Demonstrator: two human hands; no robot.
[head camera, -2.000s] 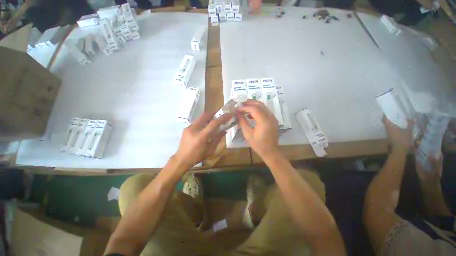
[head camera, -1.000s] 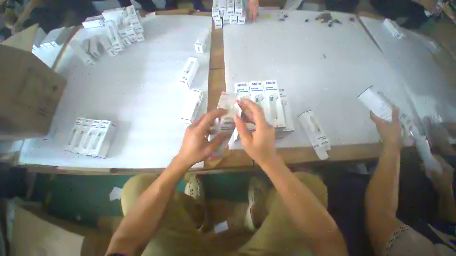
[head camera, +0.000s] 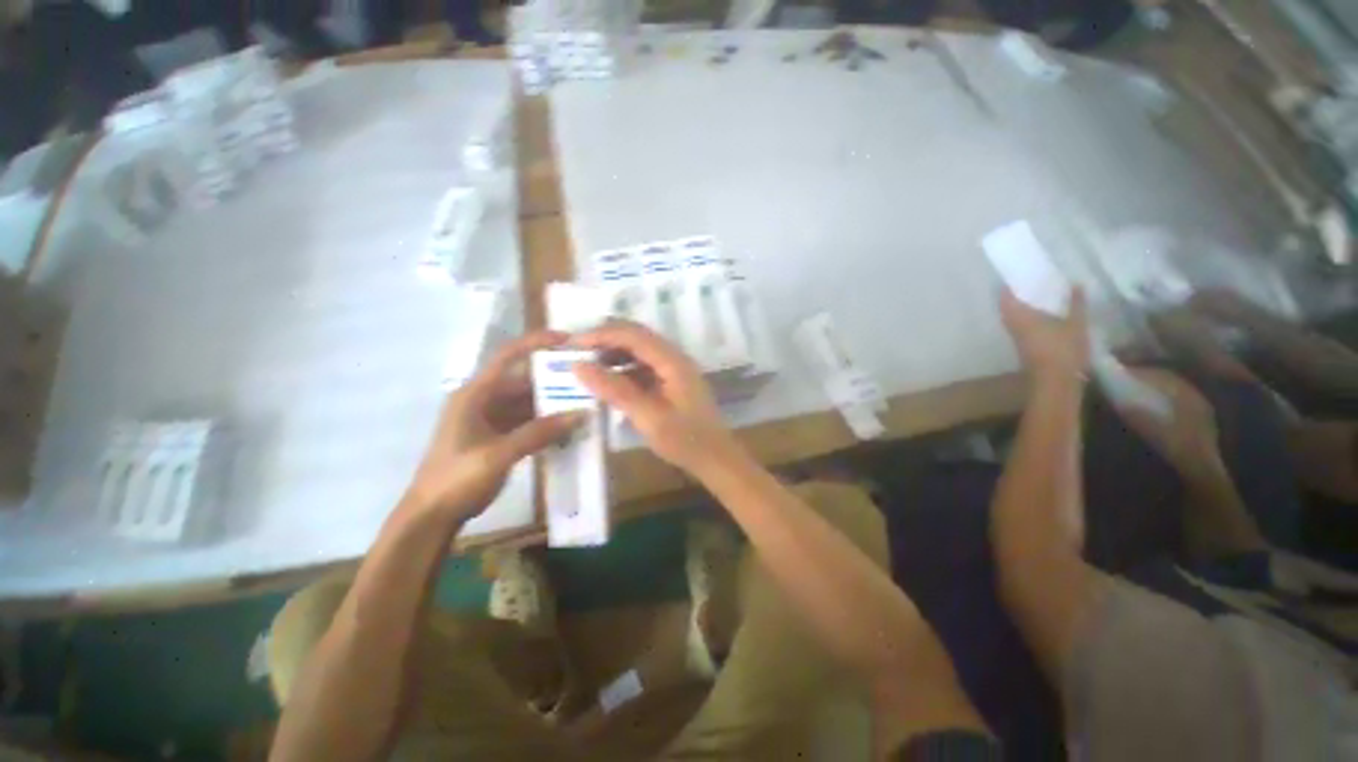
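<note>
A slim white retail box (head camera: 575, 484) with dark blue lettering stands upright in view between my hands, over the wood seam at the table's front edge. Its top end flap (head camera: 578, 305) is raised. My left hand (head camera: 484, 424) grips the box from the left. My right hand (head camera: 655, 390) holds it near the flap from the right. A block of white cartons (head camera: 693, 320) lies just beyond my right hand. The frame is blurred, so fine detail of the flap is hard to tell.
Single cartons lie left of the seam (head camera: 450, 234). One carton (head camera: 839, 372) lies right of the block. Another block (head camera: 157, 479) is at left. More cartons (head camera: 224, 127) pile at far left. At right, a person's hands (head camera: 1054, 331) hold a white carton.
The view has turned right, so the table has shifted left in the picture. The box in my hands was tilted and largely covered by my fingers; now its long face hangs towards me.
</note>
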